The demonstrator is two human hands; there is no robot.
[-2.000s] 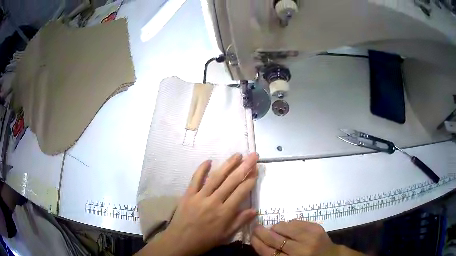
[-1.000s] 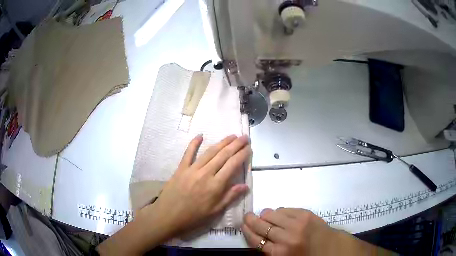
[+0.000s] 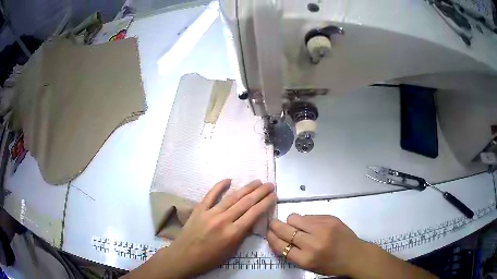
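The garment piece [image 3: 212,158] lies pale striped side up left of the needle, its tan side showing at the lower left corner. A tan strip [image 3: 219,102] with a small stitched rectangle is near its top. Its right edge runs under the presser foot [image 3: 268,131] of the white sewing machine [image 3: 305,60]. My left hand [image 3: 226,218] lies flat on the lower right of the cloth, fingers spread, pressing it. My right hand [image 3: 308,240], with rings on it, pinches the lower right edge of the cloth between thumb and fingers.
Stacked tan panels [image 3: 82,103] lie at the left. A dark phone [image 3: 418,120] rests on the machine bed. Thread snips [image 3: 395,177] and a dark-handled tool [image 3: 456,205] lie at the right. A printed scale [image 3: 120,248] follows the table's front edge.
The cloth has advanced under the foot, and less of it lies below my hands. The camera view has shifted, so the machine and table appear lower. Both hands keep their places on the cloth.
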